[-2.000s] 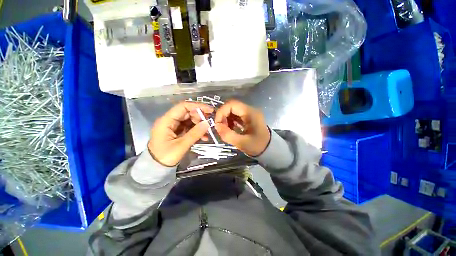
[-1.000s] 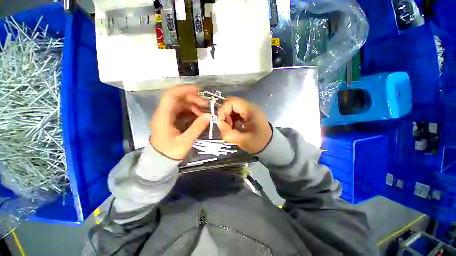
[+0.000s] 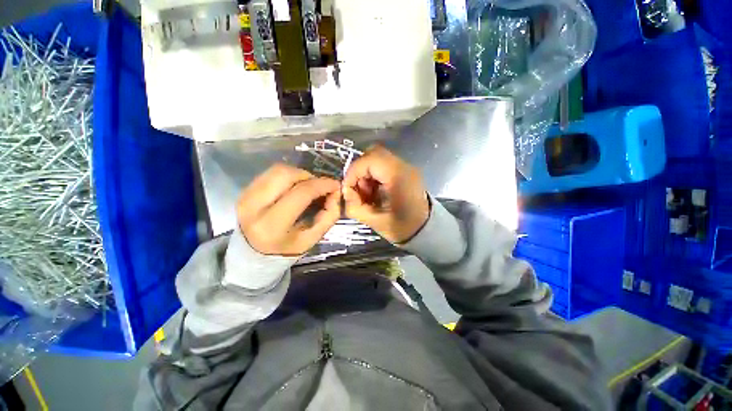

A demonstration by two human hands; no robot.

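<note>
My left hand (image 3: 287,210) and my right hand (image 3: 387,195) meet fingertip to fingertip over the shiny metal tray (image 3: 465,152). A short white strip (image 3: 347,164) stands up from between the fingertips; most of it is hidden by the fingers. Both hands appear to pinch it. Several loose white strips (image 3: 347,233) lie in a group on the tray just below my hands, on the wearer's side. White pieces with small end fittings (image 3: 324,147) lie on the tray above my hands, near the machine.
The off-white machine (image 3: 193,88) with its dark working head (image 3: 295,100) stands behind the tray. A blue bin (image 3: 148,209) of long thin white pieces (image 3: 44,177) is at left. Clear plastic (image 3: 582,48), a light blue stool (image 3: 634,144) and a darker blue bin (image 3: 595,257) are at right.
The white strip, earlier seen lengthwise between my hands, is now mostly covered by closed fingertips. My left hand has turned and its fingers have come down to meet my right.
</note>
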